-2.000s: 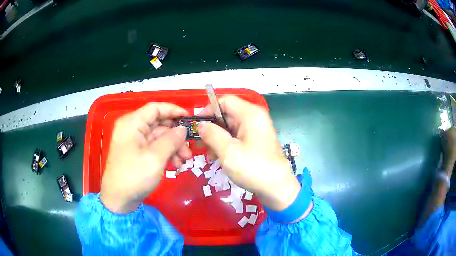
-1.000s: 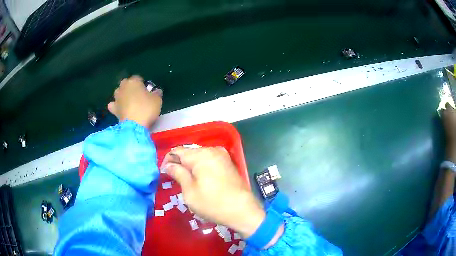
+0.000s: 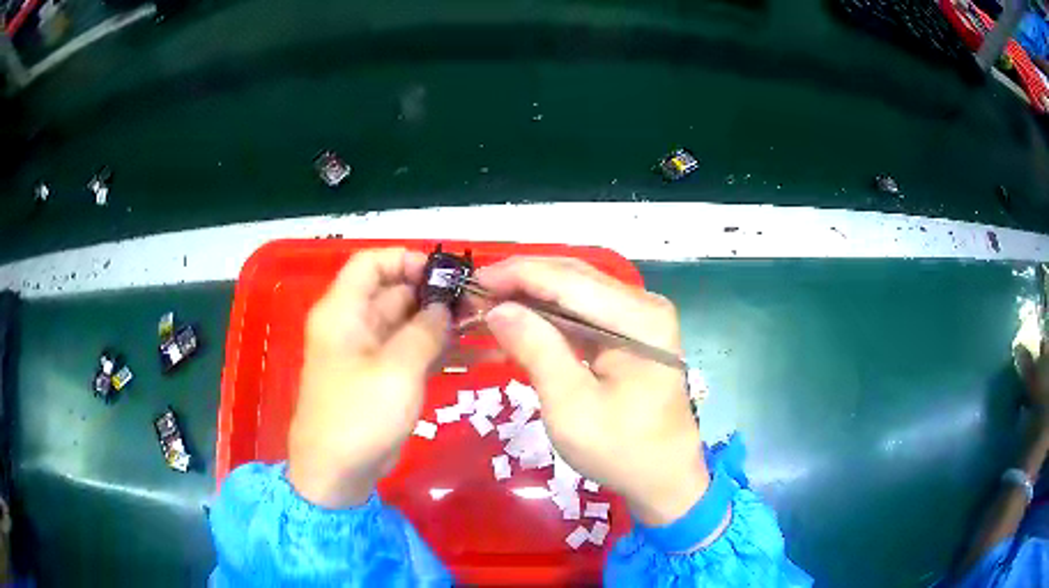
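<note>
My left hand (image 3: 366, 373) holds a small black device unit (image 3: 445, 276) between thumb and fingers above the red tray (image 3: 431, 247). A white part shows on the unit's face. My right hand (image 3: 615, 385) holds thin metal tweezers (image 3: 587, 327); their tip is at the unit's right side. Whether the tips grip anything is too small to tell. Loose white pads (image 3: 529, 445) lie heaped in the tray below my hands.
Several black units lie on the bench left of the tray, one here (image 3: 171, 439). More units are spaced along the green belt (image 3: 506, 115) beyond the white strip (image 3: 759, 233). Another person's hand (image 3: 1030, 333) is at the far right.
My left hand has come back from the belt to above the tray with a unit in it. My right hand has brought the tweezers to that unit. The camera view has turned.
</note>
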